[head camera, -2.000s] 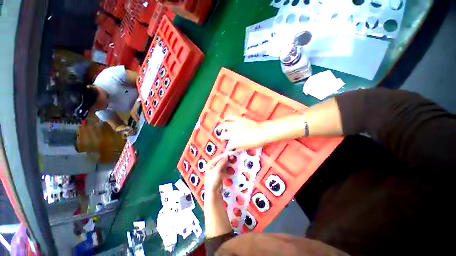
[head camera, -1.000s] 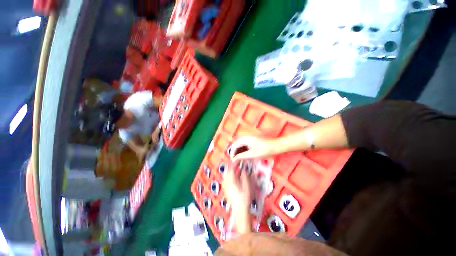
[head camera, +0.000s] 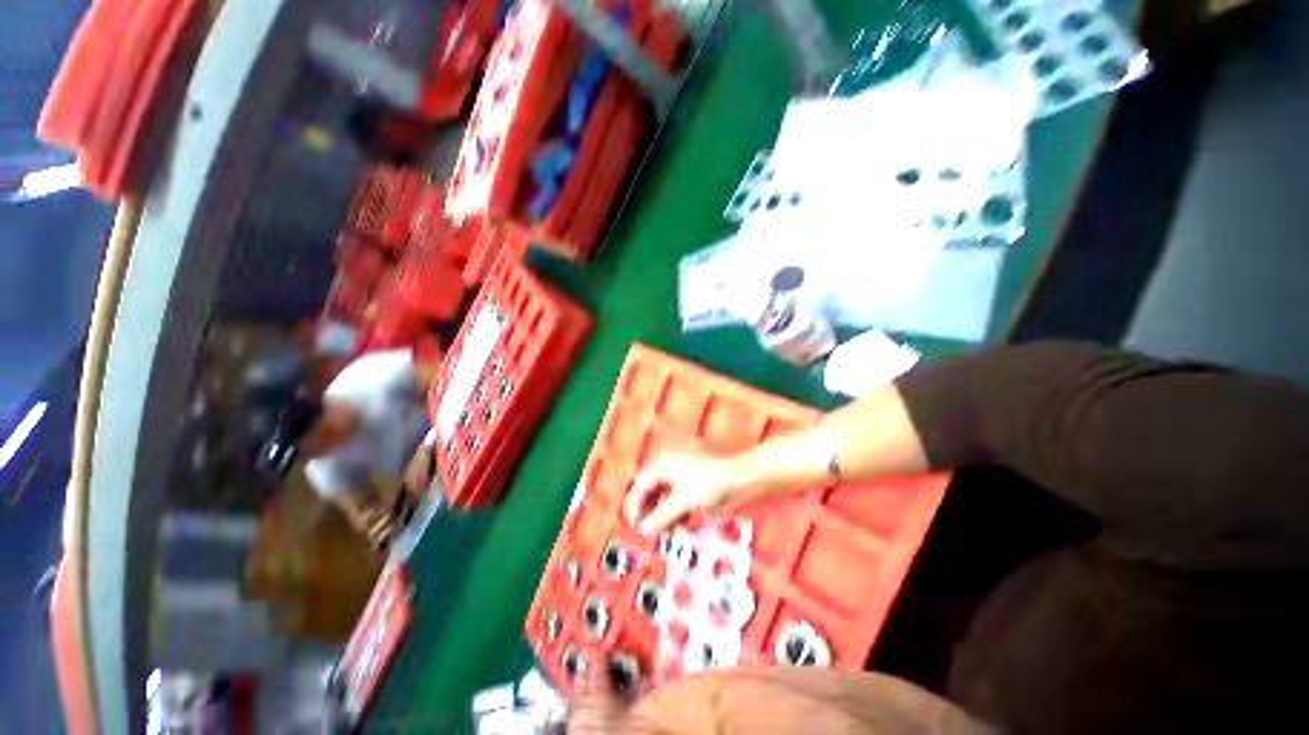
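Note:
The orange-red pocket tray (head camera: 847, 560) lies tilted in front of me. Several small round parts with dark centres and pale rims sit in its lower-left pockets, one part (head camera: 801, 645) nearer me. A die-cut sticker sheet (head camera: 704, 592) with rows of round holes lies on the tray. My right hand (head camera: 686, 491) is over the tray just above the sheet's upper end, fingers curled; anything tiny at its fingertips is too blurred to tell. My left hand (head camera: 596, 701) is at the tray's lower edge, mostly cut off by the frame, and its grip is hidden.
Beside the tray stand a small bottle (head camera: 793, 328) and a white pad (head camera: 869, 363). Holed white sheets (head camera: 897, 165) lie beyond. White scraps (head camera: 520, 707) lie at the tray's lower end. Red stacked trays (head camera: 538, 366) stand across the green bench (head camera: 481, 567), near another person (head camera: 359, 431).
My left hand has left the sheet and moved down to the frame's edge. My right hand stays over the tray. The sheet is more exposed. The view has shifted.

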